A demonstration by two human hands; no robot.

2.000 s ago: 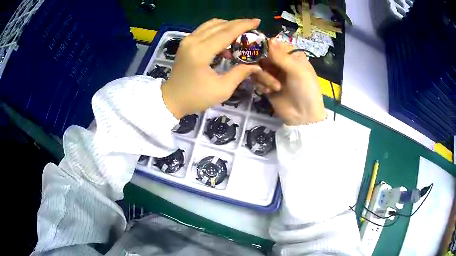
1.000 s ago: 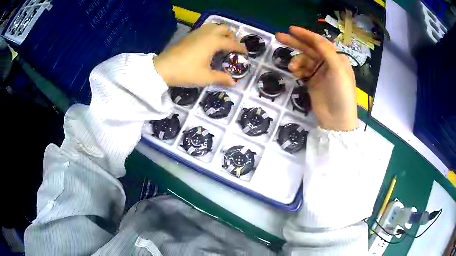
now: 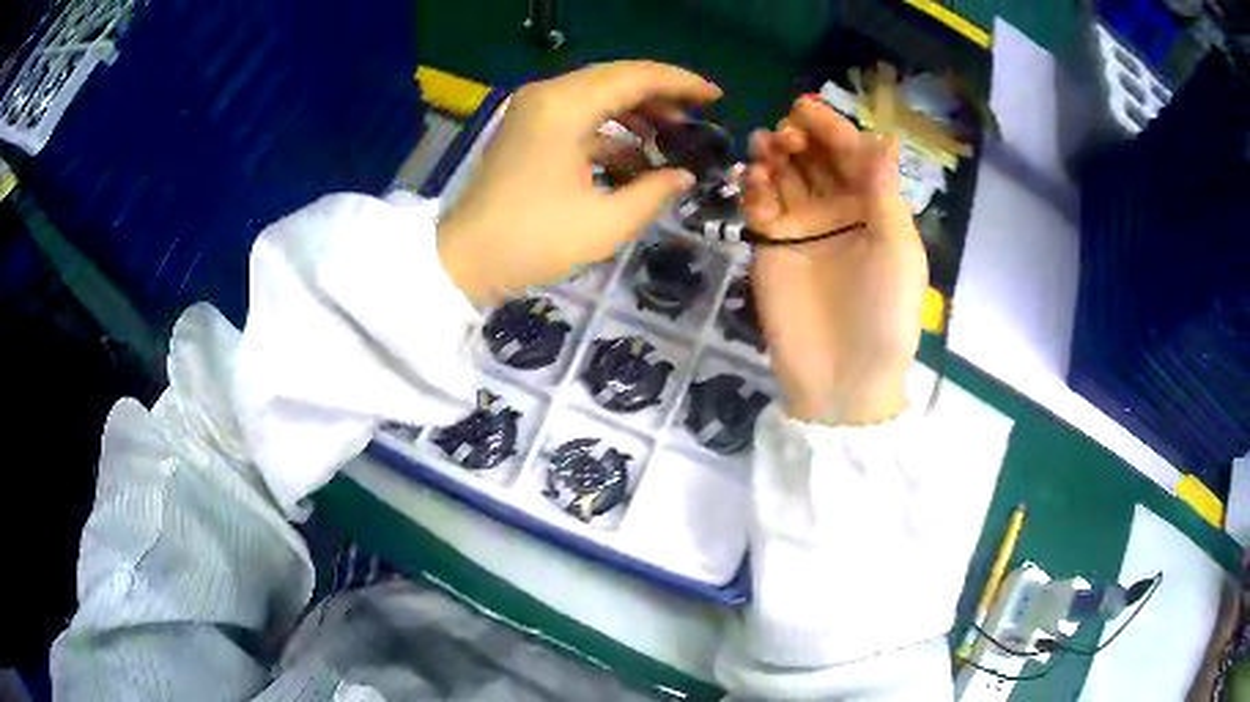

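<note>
My left hand is above the far part of the white tray, holding a dark smartwatch unit between thumb and fingers. No lit face shows on it. My right hand is just right of it, palm up with fingers curled. A thin black charging cable crosses that palm; its small end hangs near the watch, and contact cannot be told. Several watch units lie in the tray pockets, with silver-white tabs. The near right pocket shows no watch. My hands and sleeves hide parts of the tray.
Dark-blue stacked trays stand at left and more stacked trays at right. Tan strips and white scraps lie beyond the tray. A pencil, a power strip and a power adapter with black wires are at lower right.
My left hand has lifted and moved right with the watch, towards my right hand. The lit face no longer shows. My right hand has turned palm up and its fingers have curled. The view has shifted.
</note>
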